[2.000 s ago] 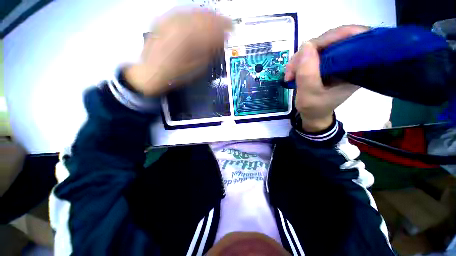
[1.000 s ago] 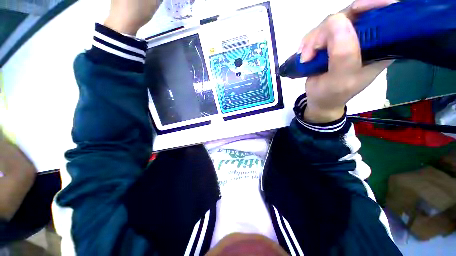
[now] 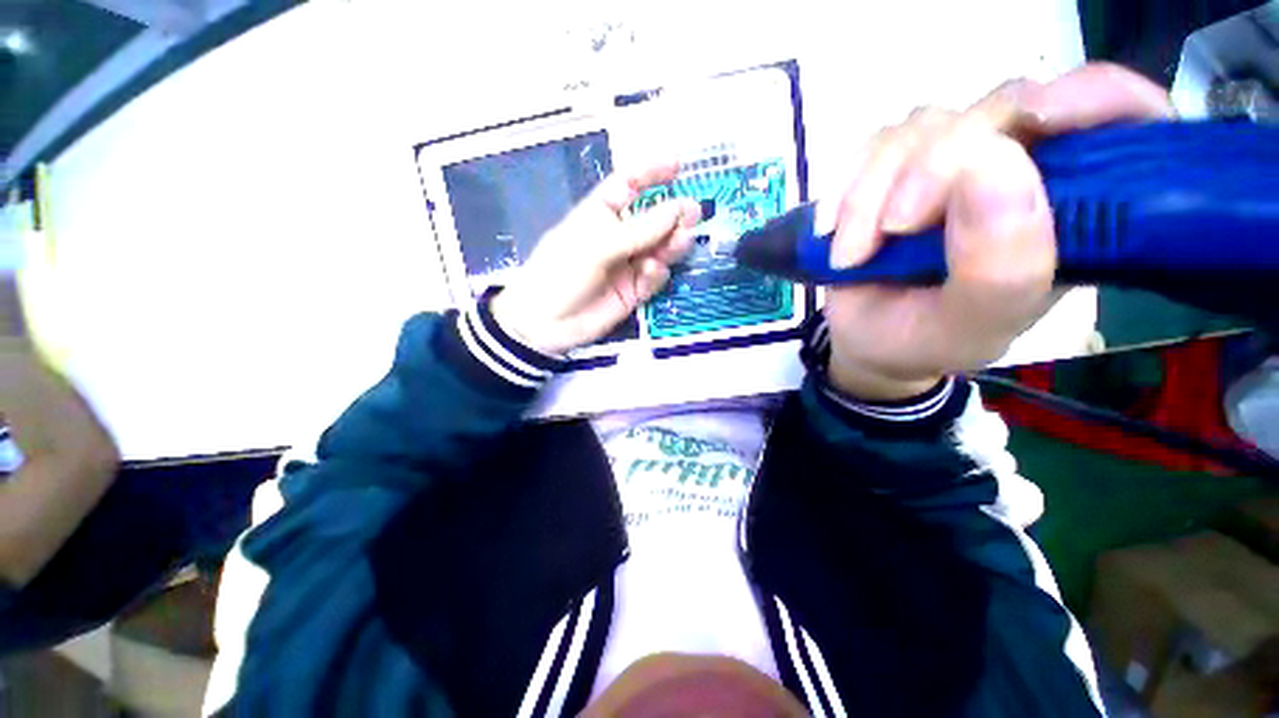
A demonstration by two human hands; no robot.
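Note:
The flat unit housing (image 3: pixel 438 211) lies on the white tabletop, pale-rimmed with dark outer edges. Its right half holds the green circuit board (image 3: pixel 722 295), its left half a dark shiny panel (image 3: pixel 512 197). My right hand (image 3: pixel 940 239) grips the dark-blue electric screwdriver (image 3: pixel 1164 204), its dark nose pointing left over the board's right part. My left hand (image 3: pixel 610 267) is over the middle of the unit, thumb and fingertips pinched together near the screwdriver's nose. Whether a screw is between the fingertips is too small to tell. The left hand covers part of the panel and board.
Loose specks (image 3: pixel 603 39) lie on the white tabletop (image 3: pixel 281 211) beyond the unit. Another person's arm (image 3: pixel 49 463) is at the left edge. A red seat (image 3: pixel 1122 407) and a cardboard box (image 3: pixel 1185 603) are below right. A black cable runs at right.
My left hand has come from beyond the panel back to the board, fingertips now together. The screwdriver's nose has moved left over the board. The unit appears slightly shifted in view.

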